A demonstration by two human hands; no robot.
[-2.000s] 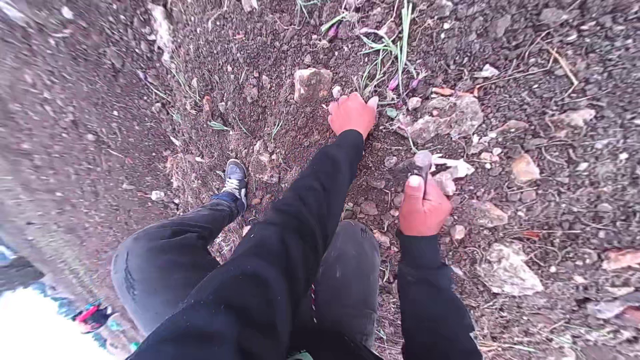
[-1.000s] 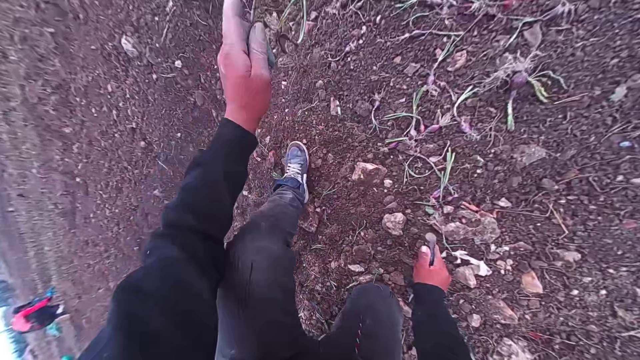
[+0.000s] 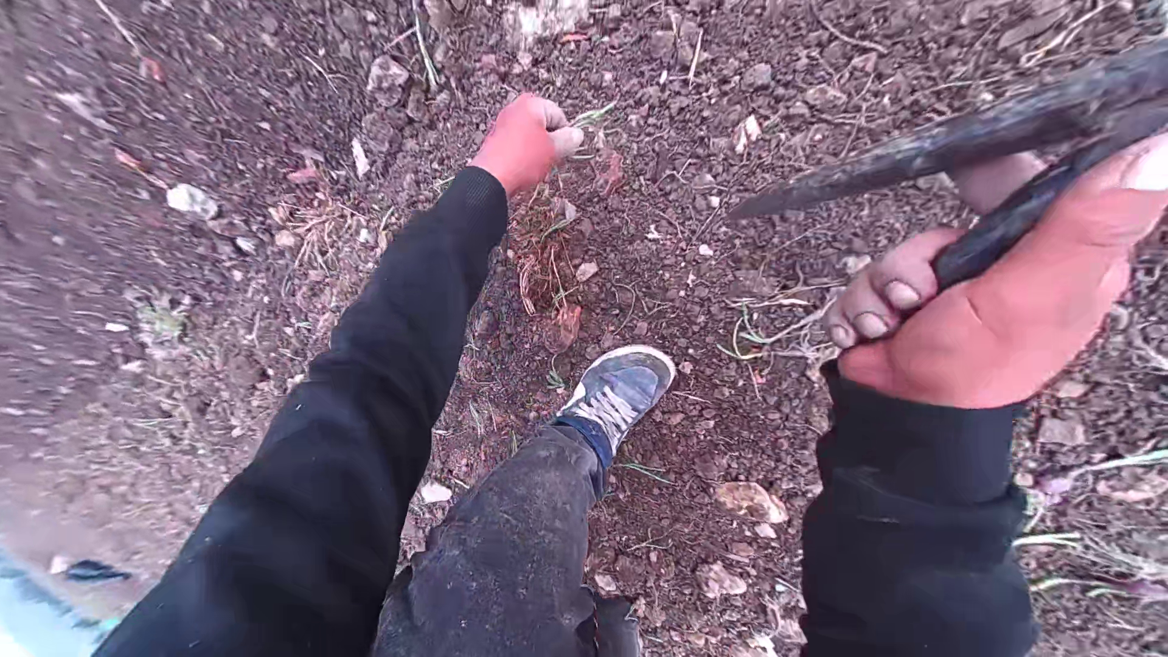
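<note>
My left hand [image 3: 527,144] reaches down over the soil at the upper middle, its fingertips pinched on the thin green leaves of a small plant [image 3: 593,116]. Whether a bulb hangs on the leaves cannot be told. On the right, close to the camera, my right hand [image 3: 995,283] is wrapped round a dark hand tool [image 3: 912,151] with a pointed end and two long parts. The tool's far end runs out of view at the right edge, and its exact kind is unclear. Thin green and pale stalks [image 3: 762,339] lie just left of my right hand.
Stony brown soil surrounds my shoe [image 3: 620,388]. A pale stone [image 3: 192,201] lies at the left, a tan stone [image 3: 750,502] below the shoe. Pulled-looking plants with purplish bulbs [image 3: 1058,488] lie at the right edge. Dry roots [image 3: 545,260] stick up near my left hand.
My right hand has come up close to the camera with the tool. My left hand, raised one second ago, is down at the soil. The view has shifted.
</note>
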